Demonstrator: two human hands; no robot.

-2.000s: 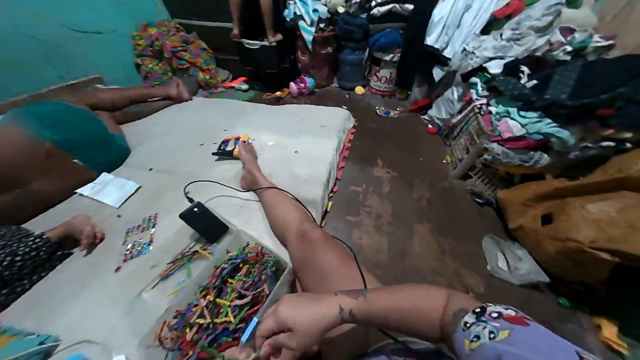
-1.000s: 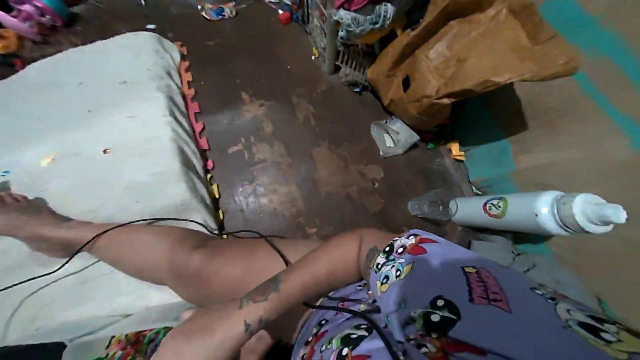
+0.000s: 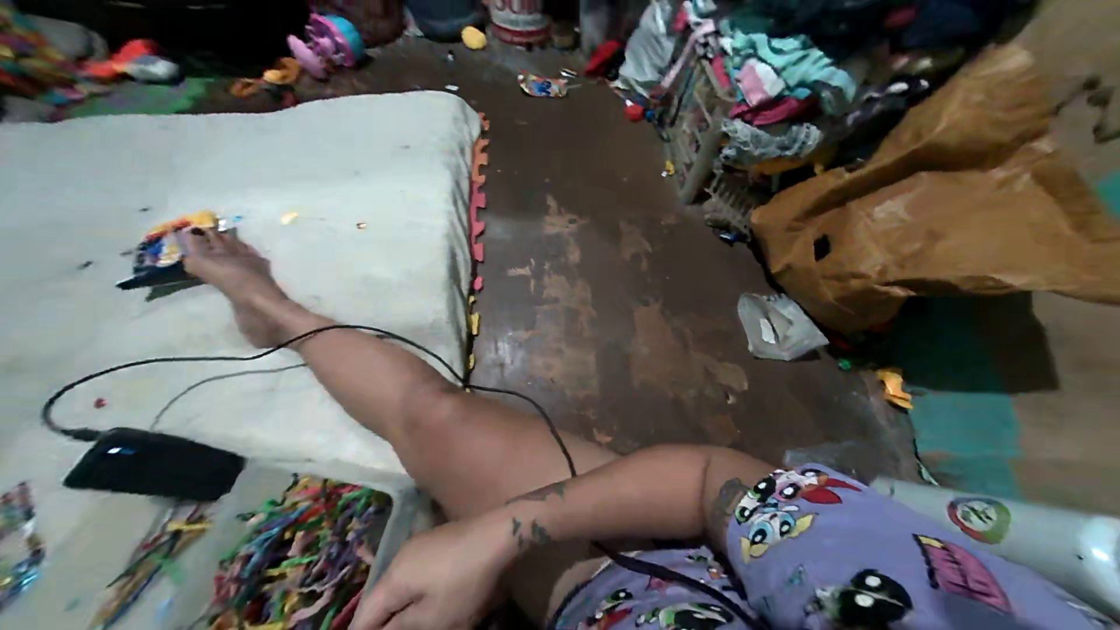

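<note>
My right hand (image 3: 429,577) is at the bottom edge, beside the right rim of a clear plastic tub (image 3: 398,525). Its fingers are partly cut off by the frame, so what it holds cannot be told. Many short strips in mixed colours (image 3: 297,551) fill the tub. A few more strips (image 3: 149,560) lie left of them. My left hand does not show. Near the tub's upper left corner rests a black phone (image 3: 153,464) with a black cable (image 3: 254,354) that runs over my leg. Small shiny coloured pieces (image 3: 17,542) lie at the far left.
My bare foot touches a colourful packet (image 3: 171,249) on the white mattress (image 3: 350,175). Foam mat edging shows along its side. On the brown floor (image 3: 604,289) lie a clear plastic bag (image 3: 779,325) and a large brown sack (image 3: 910,210). A white bottle (image 3: 1006,525) is at right; clothes (image 3: 779,70) are piled behind.
The view has swung right and then partly back left. Two seconds ago my right hand was over the tub's near end with a small blue item at its fingers; that item is not visible now.
</note>
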